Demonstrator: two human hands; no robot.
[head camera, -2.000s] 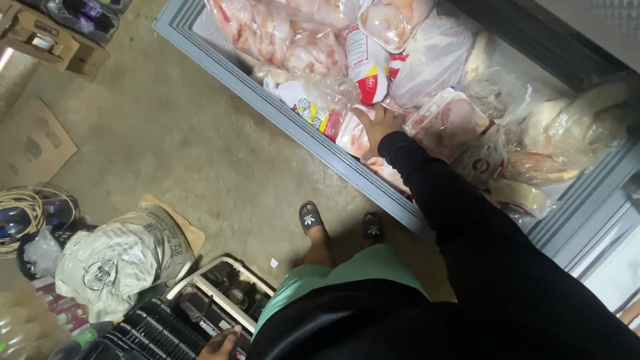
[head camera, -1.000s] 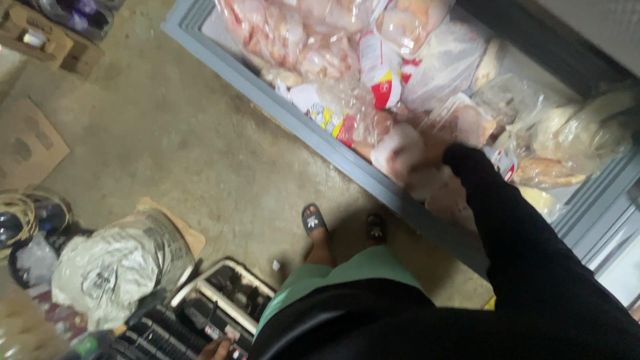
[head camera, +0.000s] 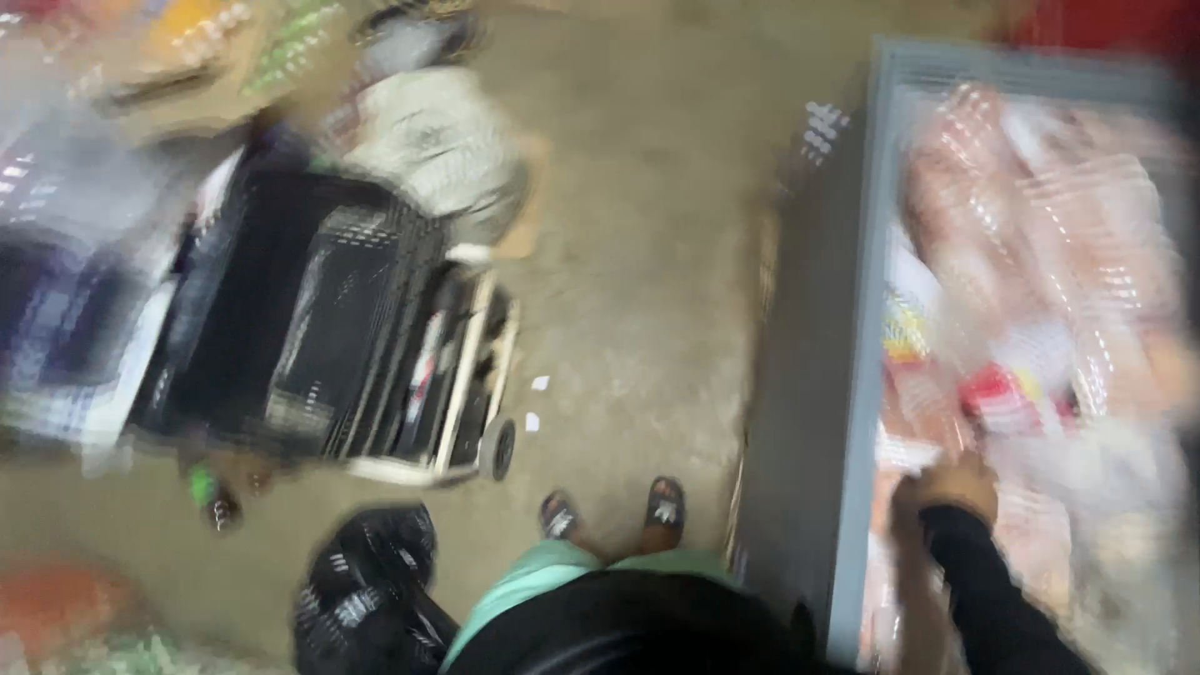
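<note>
My right hand, in a black sleeve, reaches down into a grey-rimmed chest freezer at the right. It is over packs of pale pink meat in clear wrapping; blur hides whether its fingers hold one. Above the hand lie a red and white printed bag and a yellow and white printed pack. Larger clear bags of pink meat fill the far part of the freezer. My left hand is not in view.
A black plastic bag lies left of my feet. Beyond it stand a cream-framed wheeled cart and black crates. A whitish sack is at the upper left. Small white scraps lie on the concrete floor.
The view has swung left, putting the freezer at the right. My left hand, at the bottom edge earlier, is out of view. My right hand remains in the freezer.
</note>
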